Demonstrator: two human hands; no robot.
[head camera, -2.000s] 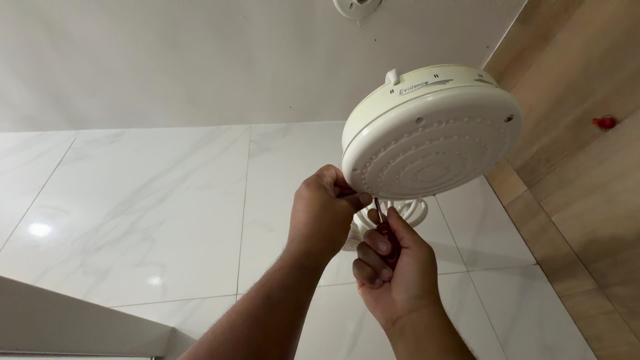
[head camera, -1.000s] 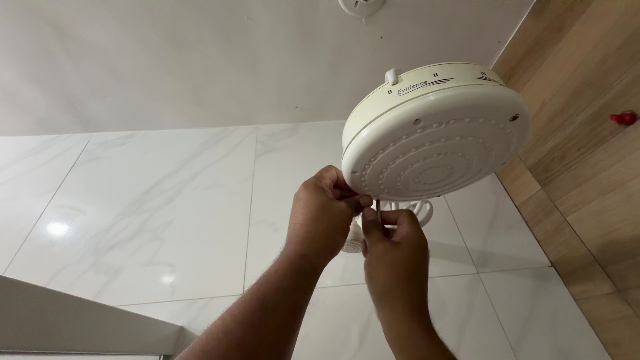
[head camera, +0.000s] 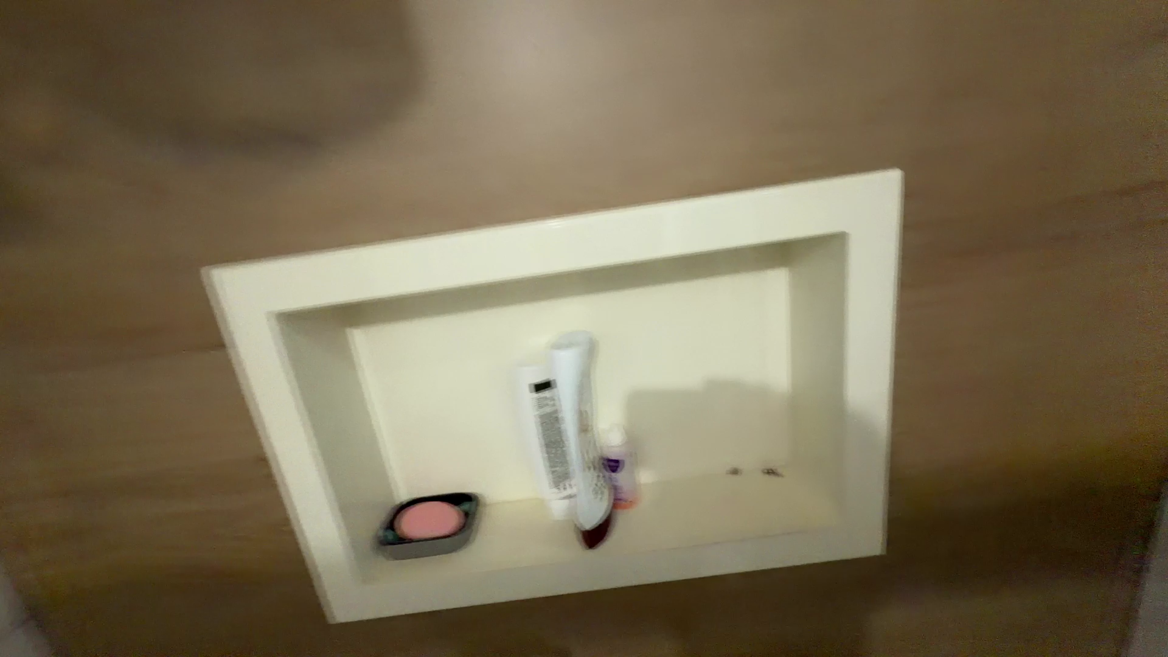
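Neither of my hands shows in the head view at this moment, so what they hold cannot be seen. A white-framed wall niche fills the middle of the view. Inside it, two white tubes stand close together, one with printed writing and the other with a dark red cap. A small purple bottle with a white top is just right of them. Pink soap lies in a dark soap dish at the niche's left end. Small dark bits lie toward the right.
A brown wood-look wall surrounds the niche. Shadows fall on the wall at the upper left and on the niche's back at the right. The picture is blurred.
The view has swung away from the round white shower head and the ceiling to the niche. Both my hands, earlier at the shower head's edge, are out of view.
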